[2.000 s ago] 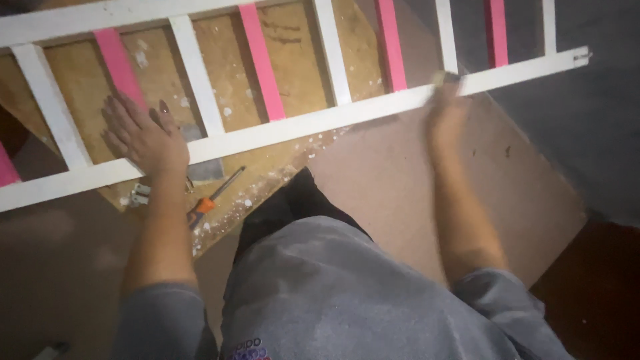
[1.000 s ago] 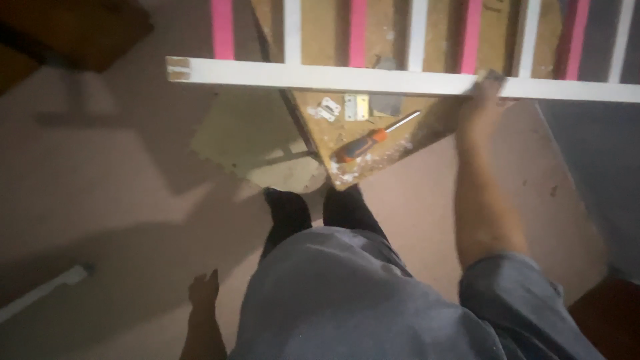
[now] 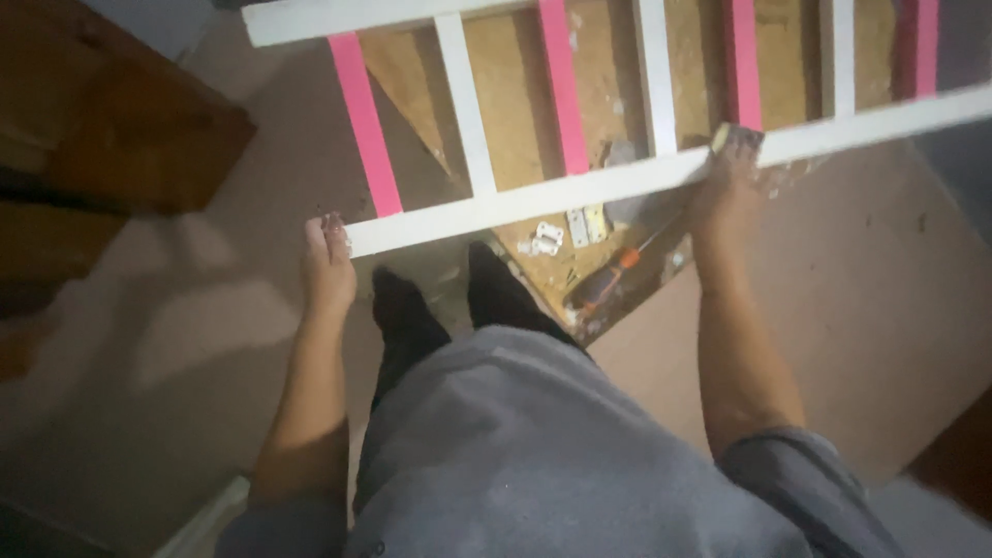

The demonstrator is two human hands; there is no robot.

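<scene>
A slatted frame with white rails [image 3: 527,198] and alternating pink and white slats lies across a paint-spotted wooden board [image 3: 542,267]. My left hand [image 3: 329,260] is at the left end of the near rail, its fingers against the rail's end. My right hand [image 3: 728,178] holds a small block [image 3: 736,138], perhaps a sanding block, on the near rail beside a pink slat. Below that rail, a screwdriver with an orange and dark handle [image 3: 601,279] and metal hinges [image 3: 585,226] rest on the board.
Brown wooden furniture [image 3: 155,116] stands at the upper left. My feet in dark coverings [image 3: 399,294] are close to the board's near corner. A pale strip [image 3: 205,519] lies on the floor at the lower left. Another brown piece [image 3: 957,446] is at the right edge.
My left hand, off the frame and low at the left one second ago, is now at the near rail's left end. The frame now lies tilted in view. My right hand remains at the near rail.
</scene>
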